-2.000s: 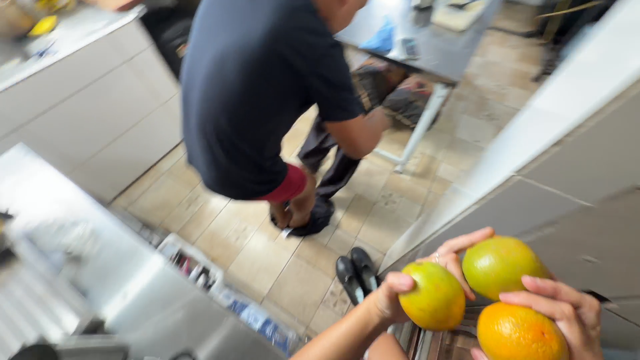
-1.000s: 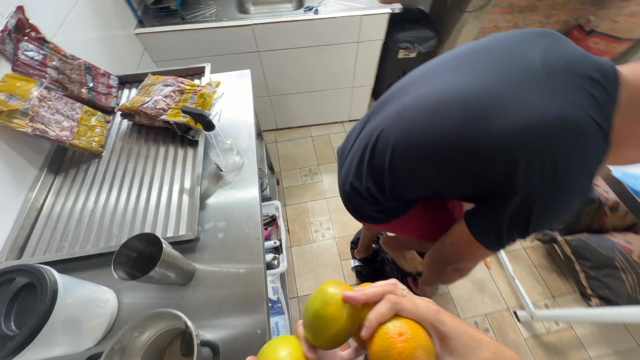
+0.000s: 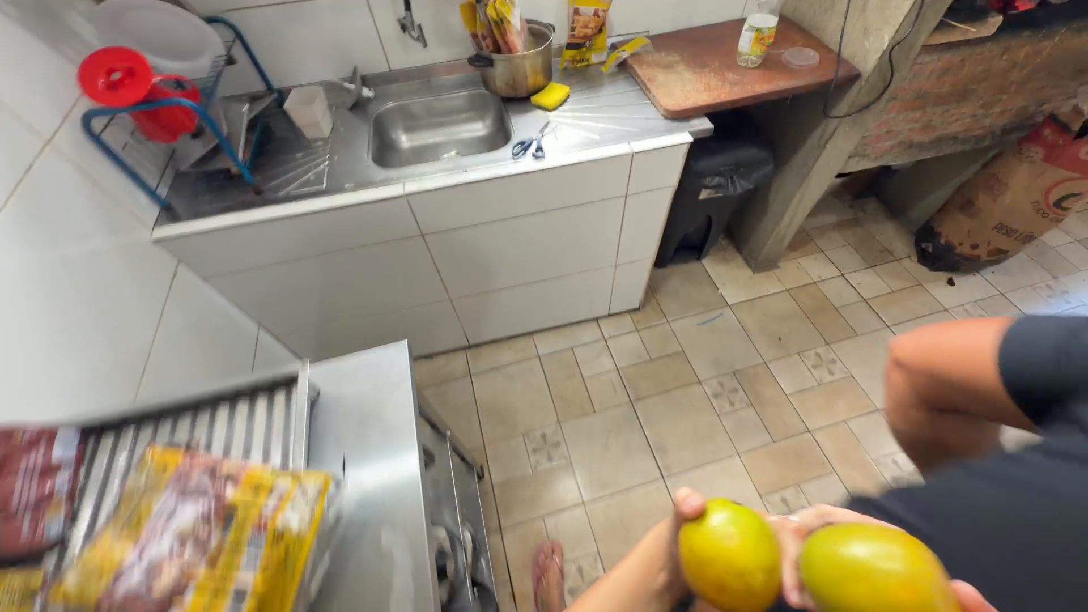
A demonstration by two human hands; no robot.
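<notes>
Low at the right of the head view, my left hand (image 3: 671, 535) grips a yellow-green citrus fruit (image 3: 729, 554), its thumb over the top. Beside it my right hand (image 3: 820, 520) holds a second, larger yellow-green fruit (image 3: 875, 568); most of its fingers are behind the fruit or below the frame. The two fruits are close together. The orange fruit of the earlier frames is not visible now. A sink (image 3: 440, 127) lies ahead, with blue-handled scissors (image 3: 529, 146) and a yellow sponge (image 3: 551, 95) on its steel counter.
Another person's arm (image 3: 943, 391) and dark shirt are close at the right. Packaged meat (image 3: 195, 535) rests on a ribbed steel tray (image 3: 289, 416) at the left. A pot (image 3: 518, 68), dish rack (image 3: 183, 106) and black bin (image 3: 714, 187) stand ahead.
The view has swung to the left, towards the sink. Both hands still hold fruit, while the orange fruit has gone out of sight. The other person now shows only at the right edge.
</notes>
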